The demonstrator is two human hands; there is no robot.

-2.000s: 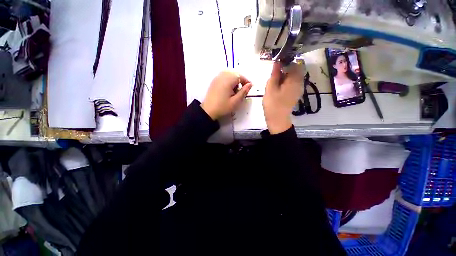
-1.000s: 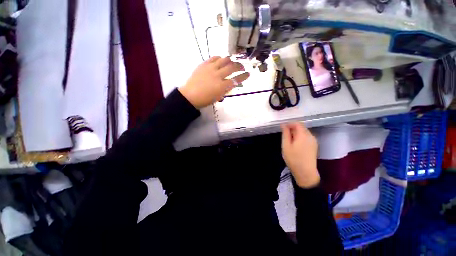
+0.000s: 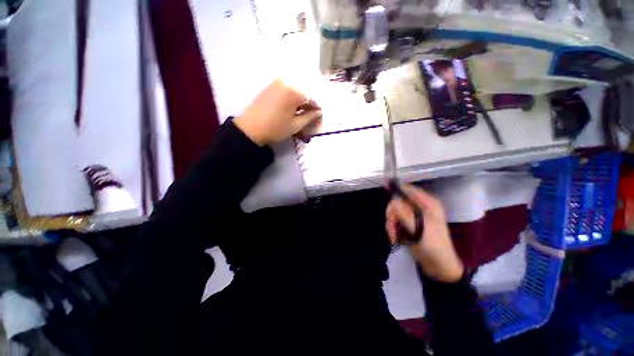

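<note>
My right hand [image 3: 425, 229] holds small scissors [image 3: 391, 156] by the dark loop handles at the table's front edge, the blades pointing up over the table. My left hand [image 3: 278, 115] is on the table left of the needle area, fingertips pinched together at the edge of a pale cloth piece [image 3: 272, 182] that hangs over the table edge. What is between the fingertips is too small to tell. The sewing machine's presser foot [image 3: 369, 90] is to the right of my left hand, with no hand at it. The picture is blurred.
A maroon panel [image 3: 182, 83] and stacked pale panels [image 3: 47, 111] lie at left, with a striped piece [image 3: 101, 178]. A smartphone [image 3: 448, 97] and a dark stick [image 3: 489, 124] lie under the machine head [image 3: 486, 42]. Blue baskets [image 3: 575, 201] and maroon-and-white cloth [image 3: 486, 236] are at right.
My right hand has left the needle area and now holds the scissors that lay on the table. My left hand has moved left, its fingers drawn together. The view has shifted.
</note>
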